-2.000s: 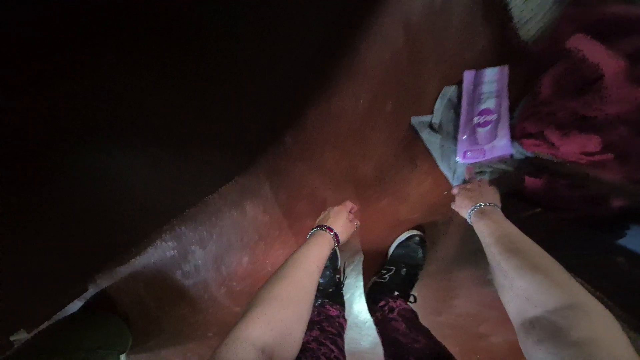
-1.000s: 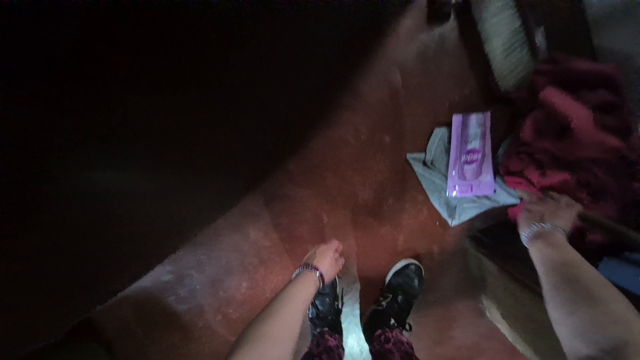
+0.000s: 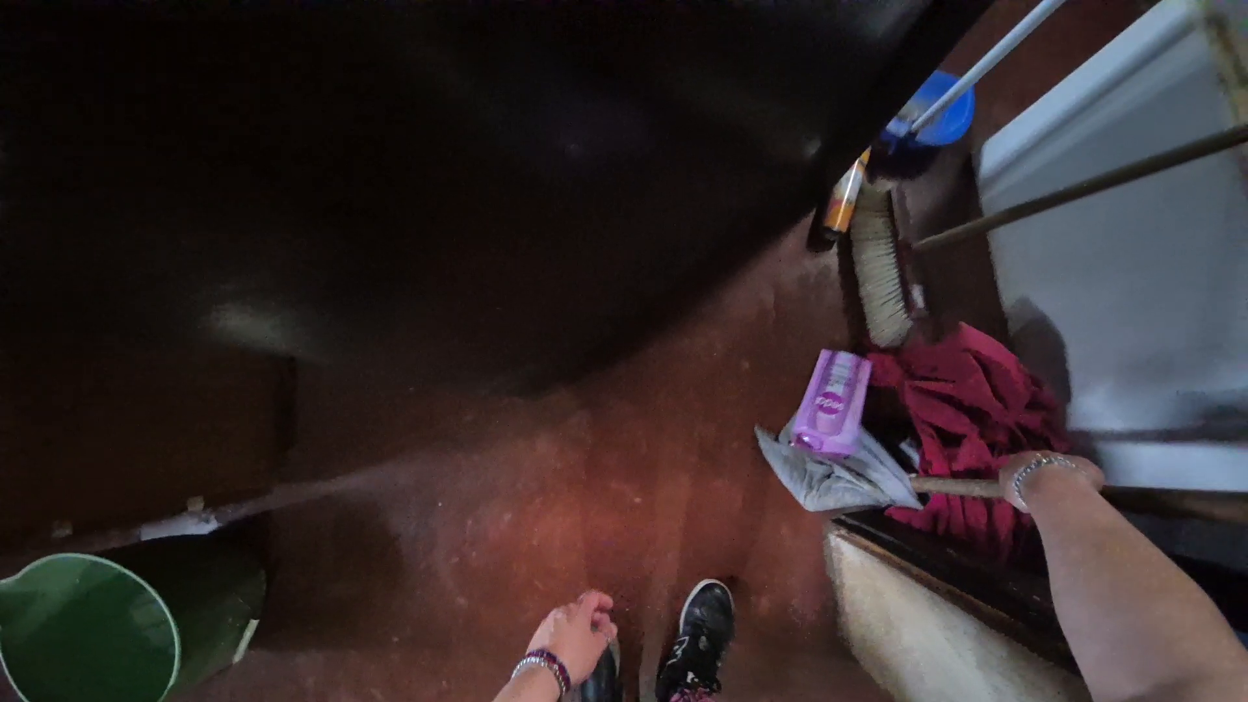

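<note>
My right hand point(image 3: 1053, 475) is closed around a thin light-brown handle point(image 3: 960, 486), which points left to a grey cloth point(image 3: 843, 478). A purple plastic packet or container point(image 3: 832, 403) lies on the cloth, its printed side up. Just beyond the handle is a heap of crimson fabric point(image 3: 975, 390), part of it under my right forearm. My left hand point(image 3: 577, 634) hangs low above my shoes with its fingers loosely bent, holding nothing. Both wrists wear bracelets.
A green bucket point(image 3: 88, 624) stands at the lower left. A large dark surface fills the upper left. Beyond the fabric are a broom head point(image 3: 880, 268), an orange can or tube point(image 3: 846, 200) and a blue basin point(image 3: 944, 109). A pale panel point(image 3: 1121, 244) stands at the right.
The view has shifted, bringing the green bucket and blue basin into sight. My right hand has moved right from beside the cloth and packet, and now grips the handle farther from them.
</note>
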